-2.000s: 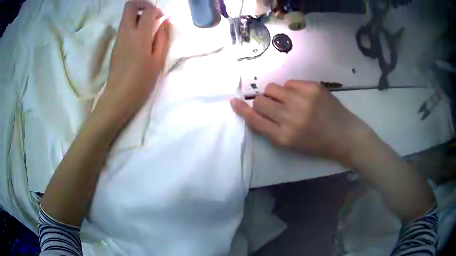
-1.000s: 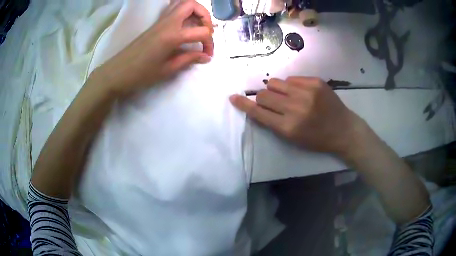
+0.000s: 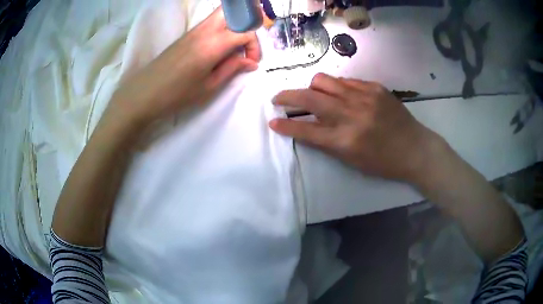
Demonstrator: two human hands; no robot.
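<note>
The white garment piece point(image 3: 208, 196) drapes from near the presser foot and needle point(image 3: 295, 32) down over the table's front edge. My left hand point(image 3: 208, 59) lies on the cloth left of the needle, with thumb and fingertips close together at its upper edge; the grip is unclear. My right hand point(image 3: 357, 119) rests its fingertips on the cloth's right side, where a narrow folded edge point(image 3: 297, 172) runs down. The needle tip is lost in the lamp glare. The needle plate point(image 3: 312, 50) shows uncovered.
Cream cloth folds point(image 3: 65, 77) are heaped at the left. A dark round disc point(image 3: 344, 44) lies right of the needle. Black shears point(image 3: 464, 47) and small snips point(image 3: 523, 113) lie at right. A blue-grey rounded part point(image 3: 243, 13) hangs left of the needle.
My left hand has moved right, from the far side of the cloth toward the needle. My right fingers have spread slightly on the cloth's edge. The cloth's upper edge has shifted down from the presser foot.
</note>
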